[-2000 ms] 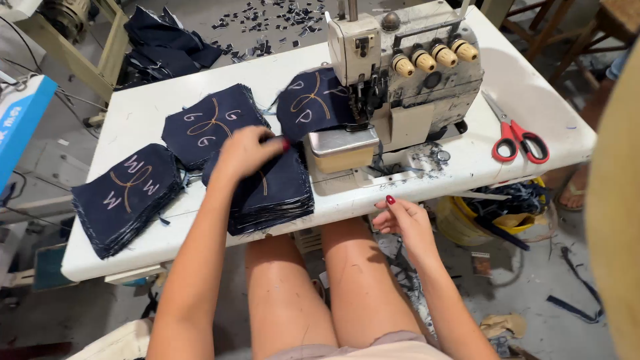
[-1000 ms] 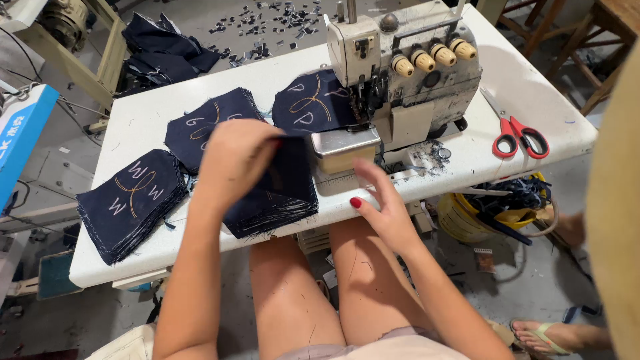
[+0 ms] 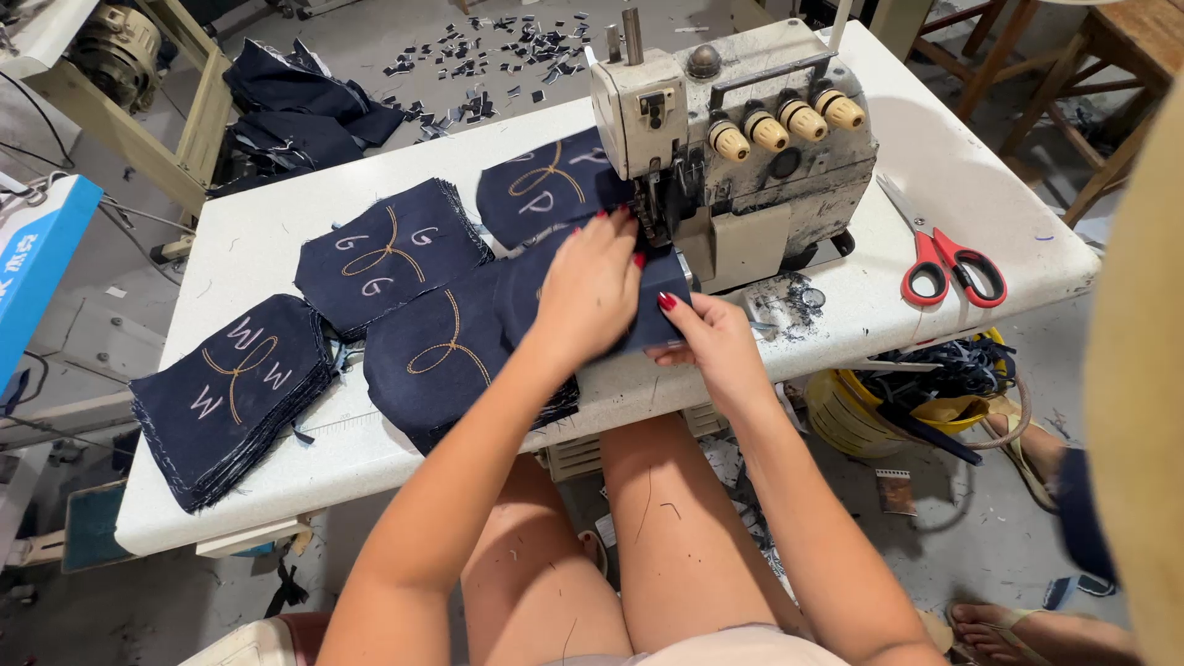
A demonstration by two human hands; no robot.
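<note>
A dark denim pocket piece (image 3: 652, 310) lies at the presser foot of the overlock sewing machine (image 3: 758, 148). My left hand (image 3: 592, 287) rests flat on it, fingertips close to the needle area. My right hand (image 3: 708, 338) pinches its near right edge between thumb and fingers. Under and left of it sits a stack of denim pieces with tan loop stitching (image 3: 444, 351). Farther left are a stack chalked with M (image 3: 236, 398) and one chalked with G (image 3: 388, 254). A piece chalked with P (image 3: 546, 185) lies behind my left hand, partly hidden by the machine head.
Red-handled scissors (image 3: 948, 268) lie on the white table (image 3: 980, 203) right of the machine. Below stands a yellow bucket of fabric scraps (image 3: 851, 416). Dark fabric (image 3: 296, 111) and small scraps lie on the floor behind. Another person's foot (image 3: 1027, 638) shows at lower right.
A denim piece lifted by my left hand one second ago now lies at the machine's presser foot. Both hands have come together on it, the left moving right.
</note>
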